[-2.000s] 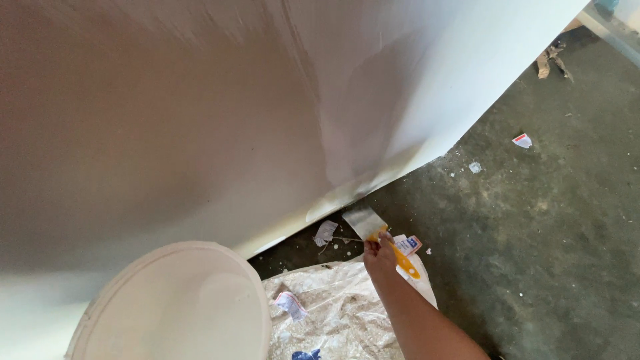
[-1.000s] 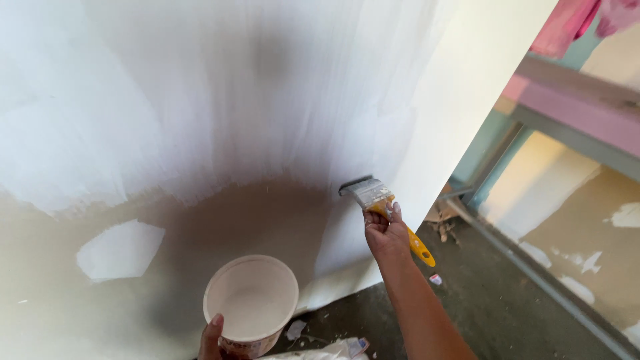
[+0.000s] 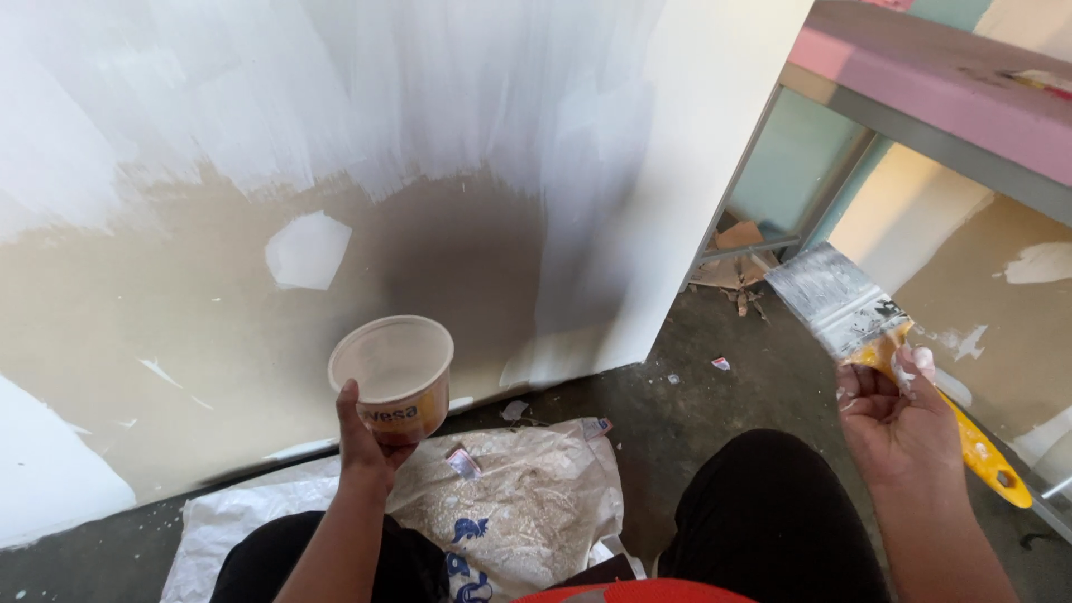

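A round plastic tub with a pale rim is held by my left hand, its thumb on the outer wall near the rim. White residue shows inside the tub. At the right, my right hand grips a wide paintbrush by its yellow handle, away from the wall, with the white-coated bristles pointing up and left. White paint marks the fingers. Before me stands a wall, white and streaked on its upper part, bare tan lower down with a white patch.
A printed woven sack lies on the dark floor between my knees and the wall. Paper scraps dot the floor. At the right stands a pink-edged table on a grey metal frame, with cardboard beneath, by another partly painted wall.
The brush has moved from the wall out to the right in my right hand. My left hand, at the tub's edge one second ago, now shows more fully around it. The view has shifted.
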